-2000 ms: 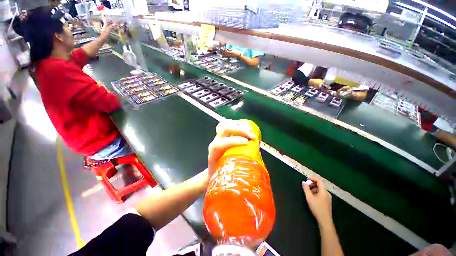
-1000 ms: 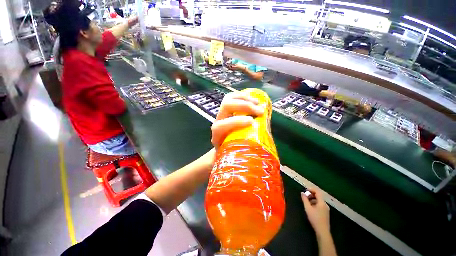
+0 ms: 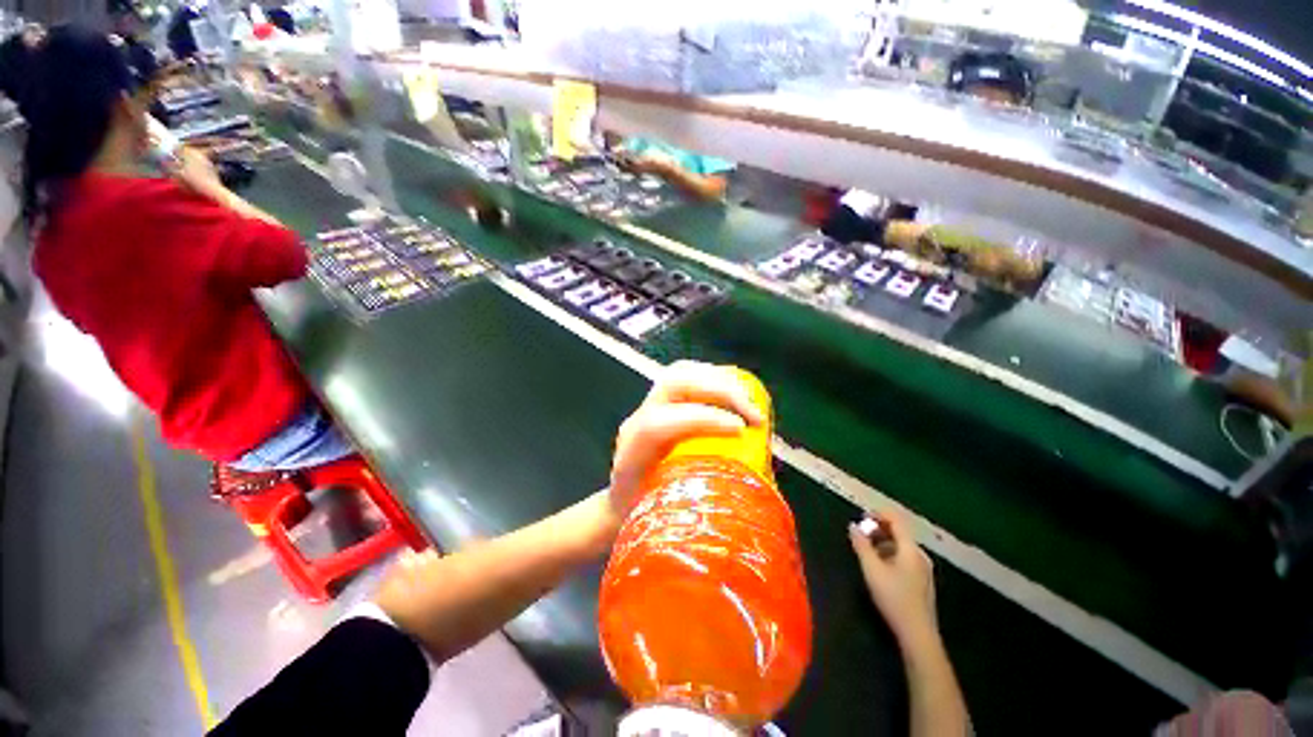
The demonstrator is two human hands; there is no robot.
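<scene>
My left hand point(image 3: 683, 426) is wrapped around the yellow-labelled part of a drink bottle point(image 3: 709, 583) filled with orange liquid. The bottle is tilted with its neck toward me, and its white neck end is at the bottom edge of the picture. My right hand point(image 3: 896, 564) is low at the right, over the bench, with a small white bottle cap point(image 3: 868, 528) pinched at its fingertips. The far part of the bottle is partly hidden by my left hand.
A dark green bench point(image 3: 475, 389) lies beside a green conveyor belt point(image 3: 922, 432). Trays of phones point(image 3: 622, 295) and another tray point(image 3: 392, 264) lie ahead. A person in red point(image 3: 159, 288) sits at left on a red stool point(image 3: 324, 533). A pink object point(image 3: 1231, 716) shows at bottom right.
The view has shifted. Compared with one second ago, the bottle and my left hand appear lower. The person in red has brought the outstretched arm back in. Both hands keep their hold.
</scene>
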